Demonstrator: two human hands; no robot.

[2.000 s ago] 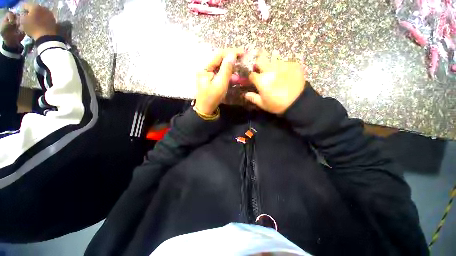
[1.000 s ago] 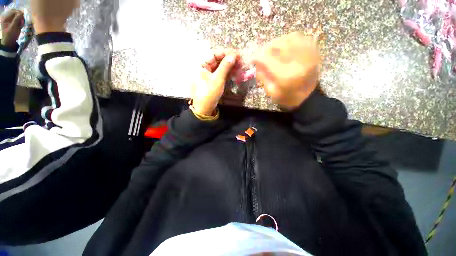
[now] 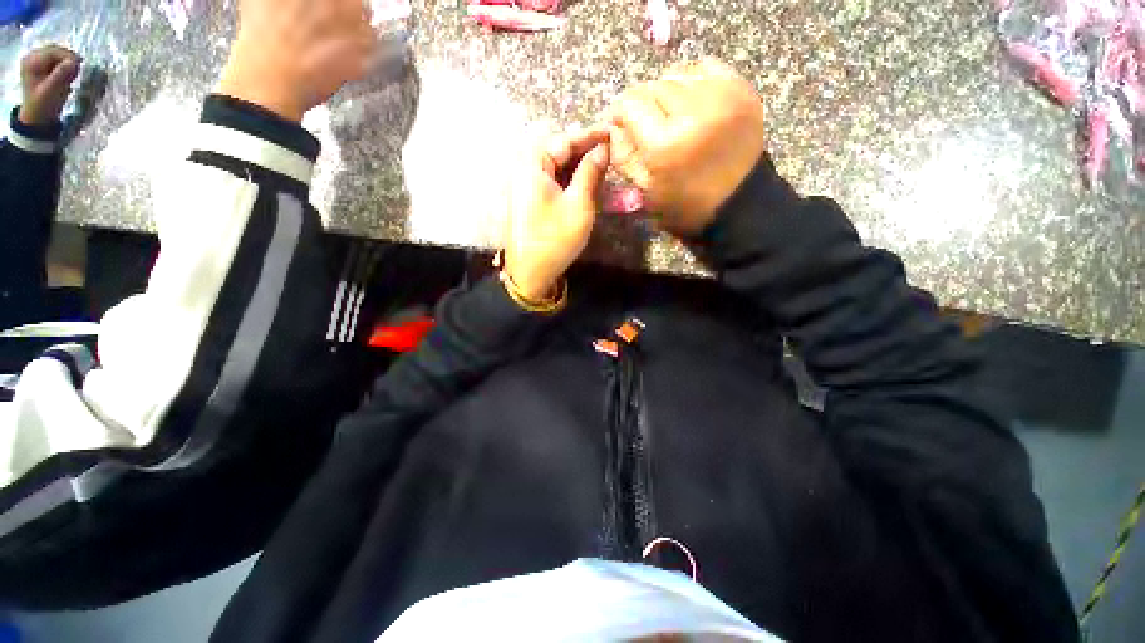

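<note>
A pink item (image 3: 624, 200) shows just under my right hand, above the table's front edge, with faint glare like clear film around it. My right hand (image 3: 693, 141) is curled with its back to the camera and covers most of what it holds. My left hand (image 3: 554, 214) is beside it, thumb and forefinger pinched together against the right fingertips. Whether the left fingertips grip film is too blurred to tell.
Shiny pink pieces in crinkled film (image 3: 1095, 86) lie at the upper right. Matt pink items (image 3: 517, 16) and a paler piece (image 3: 659, 21) lie beyond my hands on the granite tabletop (image 3: 879, 163). Another person's hand (image 3: 299, 53) and white-and-black sleeve are at the left.
My right hand has turned and curled over the pink item, closing against my left hand. The other person's arm has moved right, toward my side of the table.
</note>
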